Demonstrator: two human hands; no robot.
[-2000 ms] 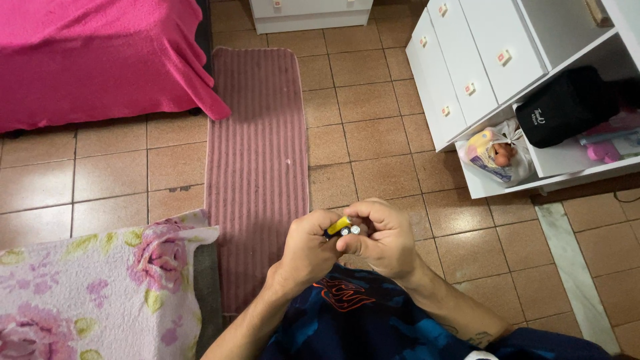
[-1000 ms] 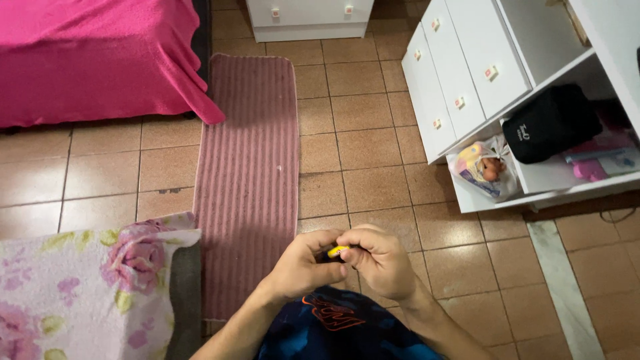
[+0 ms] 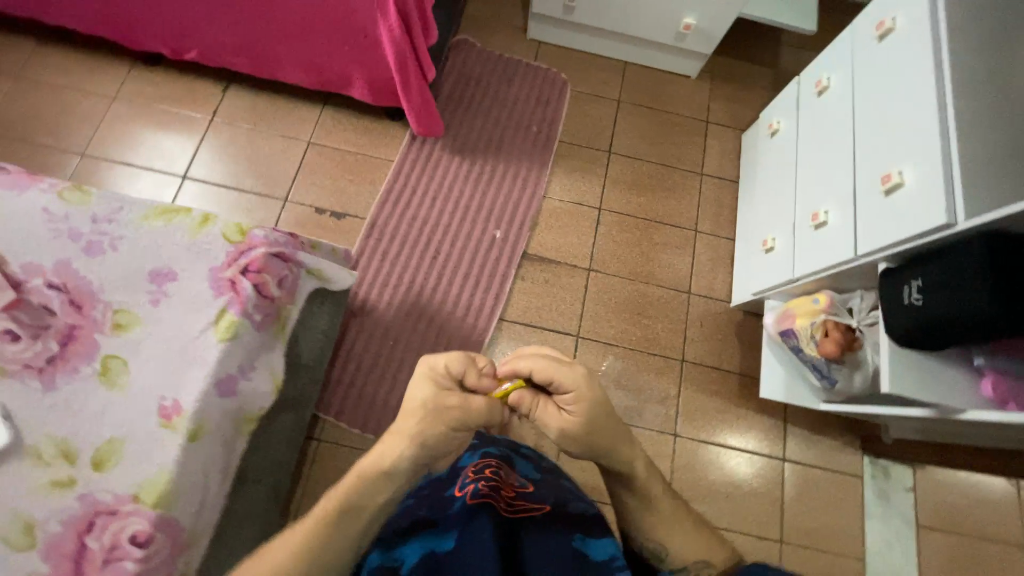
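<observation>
A small yellow object (image 3: 508, 389), too small and covered to name, sits between the fingertips of both hands at the lower middle of the head view. My left hand (image 3: 452, 404) pinches its left side with thumb and forefinger. From the right, my right hand (image 3: 564, 400) grips the other side, fingers curled. The two hands meet in front of the dark blue patterned shirt (image 3: 512, 520). Most of the object is hidden by the fingers.
A pink striped rug (image 3: 472, 208) lies on the tiled floor. Beds with a floral cover (image 3: 144, 352) and a magenta cover (image 3: 320, 48) stand left. At right is a white drawer cabinet (image 3: 824, 176), its shelf holding a plastic bag (image 3: 824, 344) and a black case (image 3: 952, 296).
The fingers have shifted around the small yellow object. The white-ended pieces visible between the fingers two seconds ago no longer show. The view has turned.
</observation>
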